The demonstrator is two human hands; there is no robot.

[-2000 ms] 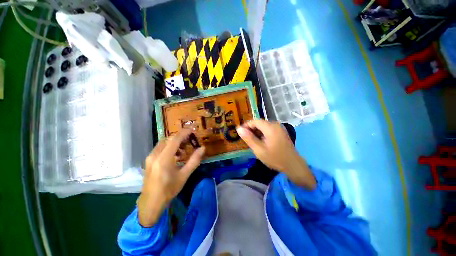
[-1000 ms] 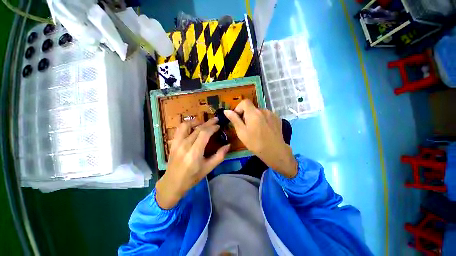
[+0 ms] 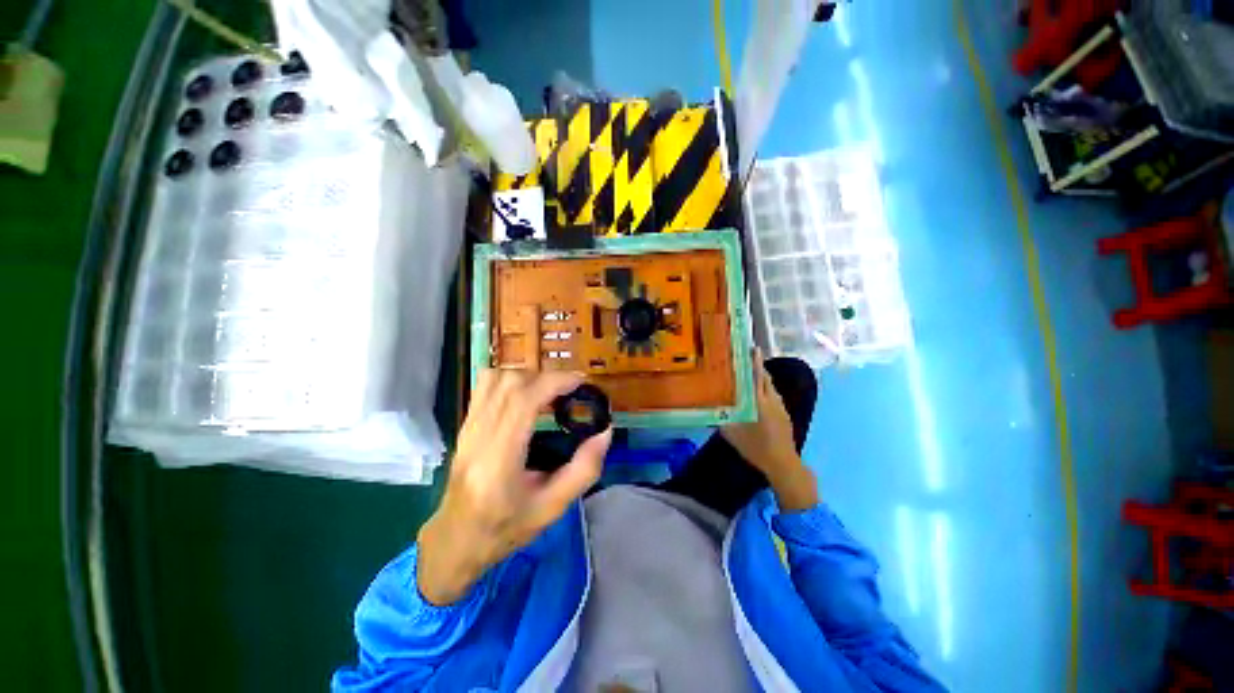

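Note:
An orange-brown fixture plate [image 3: 521, 298] lies in a pale green frame [image 3: 482, 325] in front of me. A dark round part [image 3: 637, 318] sits in the nest right of the plate's centre. My left hand [image 3: 508, 467] holds a black ring part [image 3: 583, 410] between thumb and finger at the frame's near edge. My right hand [image 3: 771, 433] is at the frame's near right corner, its fingers partly hidden by the frame; whether it grips anything cannot be told.
Stacked clear blister trays [image 3: 257, 291] stand at left, several black parts in the far pockets. A hazard-striped base [image 3: 629, 163] and marked white paper [image 3: 518, 214] lie beyond the fixture. A compartment tray [image 3: 826, 257] is at right, red stools [image 3: 1164, 271] farther right.
Both hands have left the nest area. My left hand has moved back to the near edge with a black ring, and my right hand has moved to the frame's right side. The nest now shows uncovered.

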